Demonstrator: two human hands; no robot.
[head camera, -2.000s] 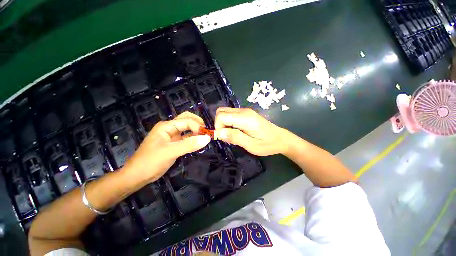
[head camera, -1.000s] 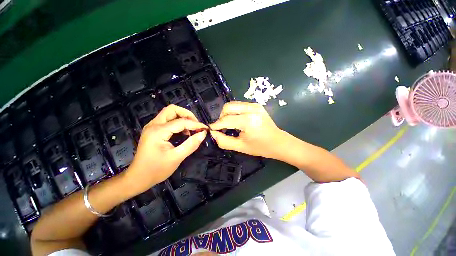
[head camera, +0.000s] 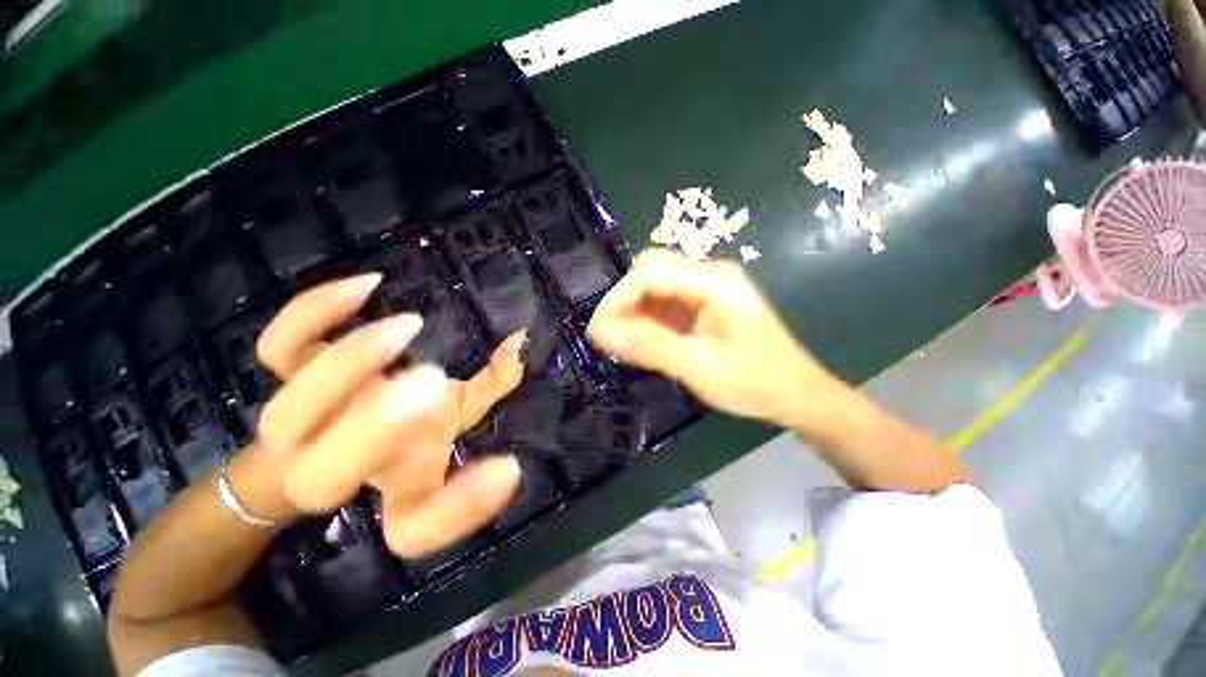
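Observation:
A glossy black blister tray (head camera: 569, 156) with rows of pockets holding black plastic housings (head camera: 566, 251) lies under my hands. Another black housing (head camera: 602, 426) lies at an angle over the tray's near right part, partly dark and blurred. My left hand (head camera: 397, 430) is over the middle of the tray, blurred, its fingers spread, with nothing visible in it. My right hand (head camera: 694, 324) is at the tray's right edge, thumb and index fingertips together. Whether a small piece is between them cannot be seen.
Pale liner scraps lie in a pile (head camera: 698, 222) and a looser pile (head camera: 840, 169) on the dark green bench (head camera: 741, 119). A pink fan (head camera: 1148, 238) is at the right. Another black tray (head camera: 1078, 66) is at the upper right, beside part of another person's arm. The green belt (head camera: 172, 99) runs beyond.
My hands have moved apart from their shared pinch. My left hand has moved left and opened. My right hand has moved slightly right. The small orange-red piece seen earliest is no longer visible.

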